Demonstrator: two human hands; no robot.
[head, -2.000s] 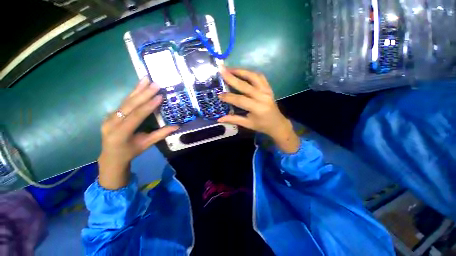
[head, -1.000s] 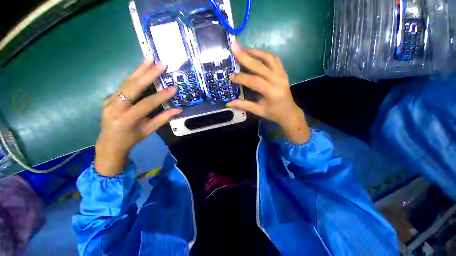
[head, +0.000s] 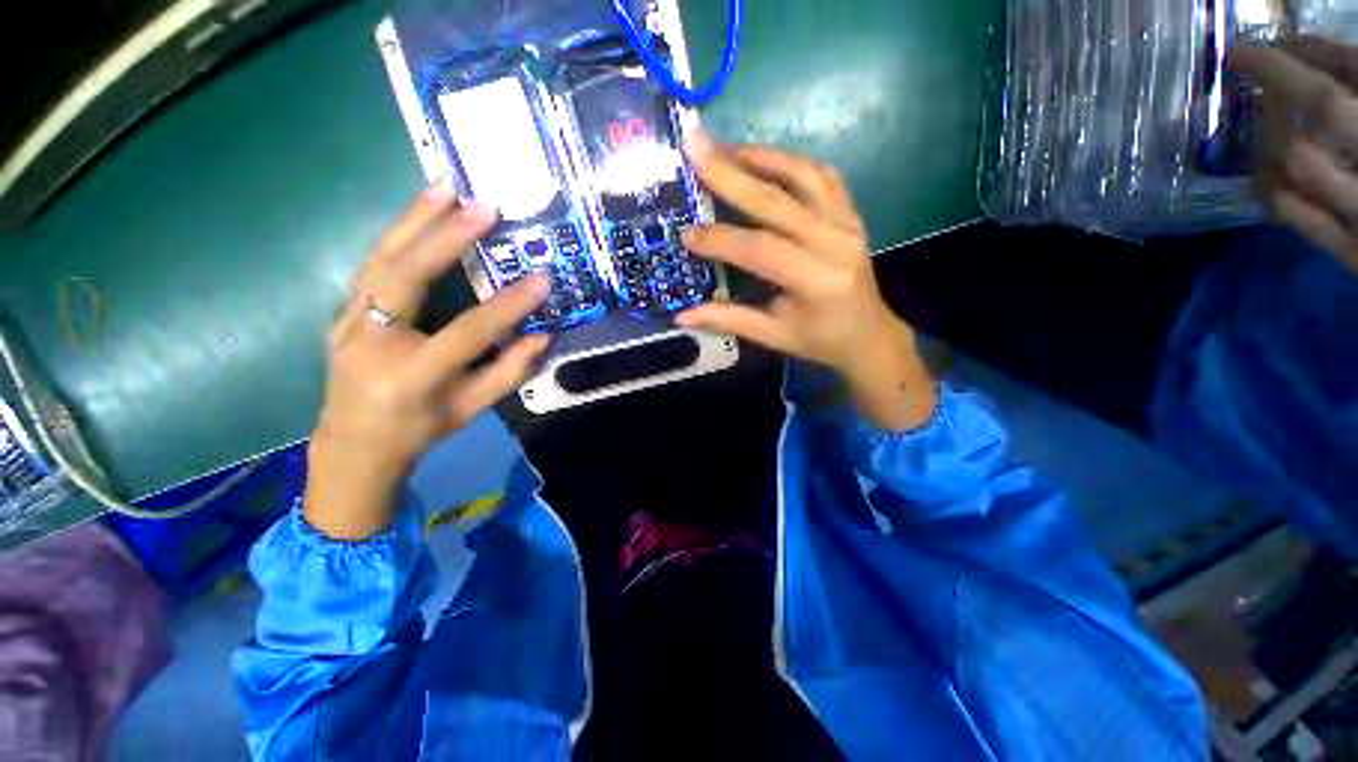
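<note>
Two keypad phones lie side by side on the silver test plate (head: 539,390). The left phone (head: 501,149) has a glowing white screen. The right phone (head: 623,142) has a dark screen with red marks and a bright reflection. My left hand (head: 425,335) has its fingers spread over the left phone's lower left side and keys. My right hand (head: 797,261) rests its fingertips along the right edge of the right phone, fingers apart. A blue cable (head: 730,60) loops at the plate's far right corner.
Stacked clear blister trays (head: 1065,127) stand at the right, where another person's hand (head: 1318,134) holds over a phone. A pale cable (head: 134,511) curves at the left edge. A yellowish loop (head: 82,313) lies on the green mat. A pink sleeve shows at lower left.
The right phone's screen now shows red marks. My left fingers have shifted right over the left phone's keys. Another person's hand has come in at the trays. The view has shifted since the earliest frame.
</note>
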